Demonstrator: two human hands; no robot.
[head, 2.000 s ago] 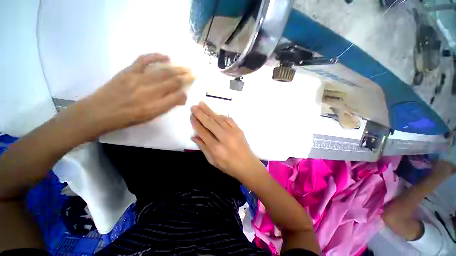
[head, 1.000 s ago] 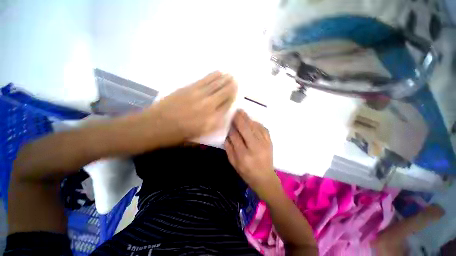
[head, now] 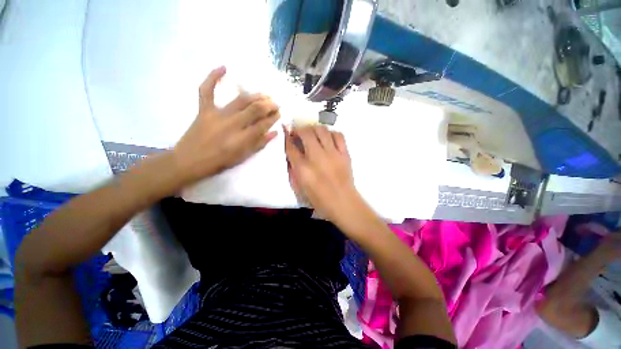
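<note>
A large white garment panel (head: 402, 163) lies across the machine table and hangs a little over its front edge. The blue and white sewing machine head (head: 436, 61) stands over it, with the small metal parts by the needle (head: 328, 112) just beyond my fingertips. My left hand (head: 235, 126) lies on the white cloth left of the needle area, thumb spread away from the fingers. My right hand (head: 316, 160) lies flat on the cloth just in front of the needle area, fingers close together. The cloth is overexposed, so its layers and any small piece under my fingers cannot be told.
A ruler strip (head: 476, 200) runs along the table's front edge, with a metal bracket (head: 528, 194) at right. Pink cloth (head: 470, 272) is heaped below right. White cloth (head: 160, 272) hangs over a blue basket (head: 41, 228) at lower left. Another person's arm (head: 579, 279) shows at right.
The view swung away and came back. My right hand has moved forward, nearer the needle area, over the dark line seen before. My left thumb is now spread from the fingers.
</note>
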